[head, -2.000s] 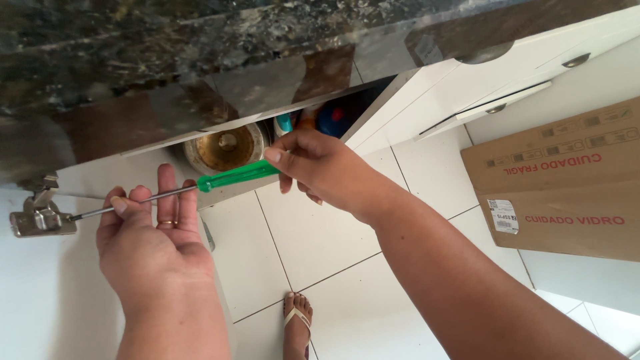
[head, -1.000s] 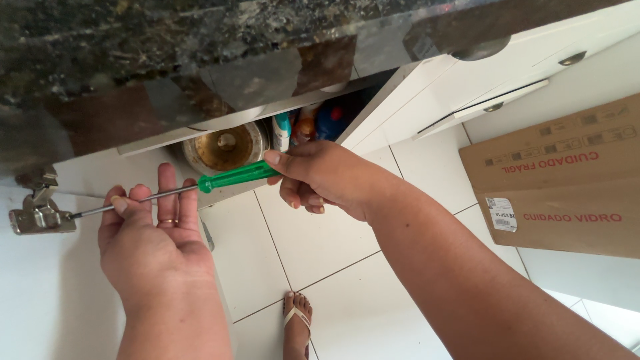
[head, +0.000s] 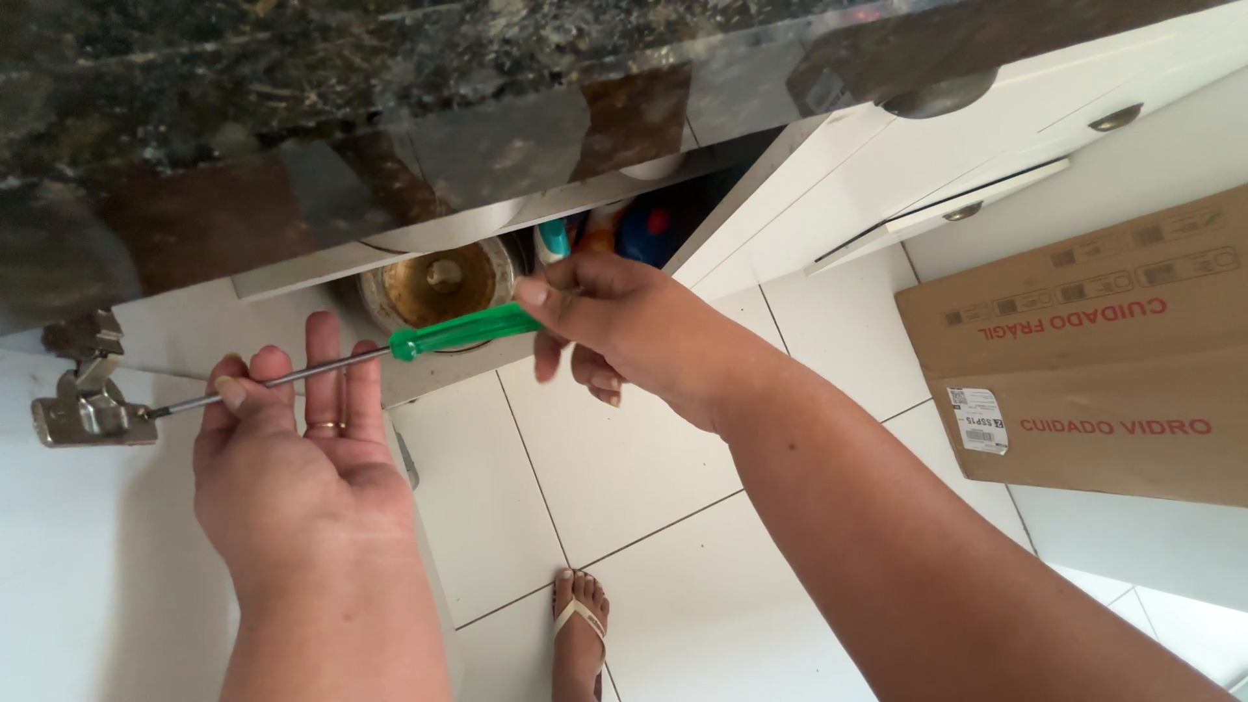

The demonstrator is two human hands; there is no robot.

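Observation:
A screwdriver with a translucent green handle (head: 466, 330) lies nearly level across the view, its tip at the edge of a metal concealed cabinet hinge (head: 95, 414) on the left. My left hand (head: 297, 439) pinches the shaft between thumb and index finger near the tip, the other fingers spread upward. The handle's rear end is in the fingers of my right hand (head: 614, 327), which partly hides it. The hinge is fixed to a white cabinet door (head: 58, 546) and reaches up under the countertop; whether the tip sits in a screw is too small to tell.
A dark granite countertop (head: 390, 117) spans the top. Under it, the open cabinet holds a round container (head: 444, 283) and several bottles (head: 553, 240). White drawer fronts (head: 877, 175) and a cardboard box (head: 1092, 361) stand at right. A sandalled foot (head: 580, 624) rests on the tiled floor.
My right hand's fingers have shifted slightly around the green handle. My left hand and the screwdriver's tip stay in the same place at the hinge.

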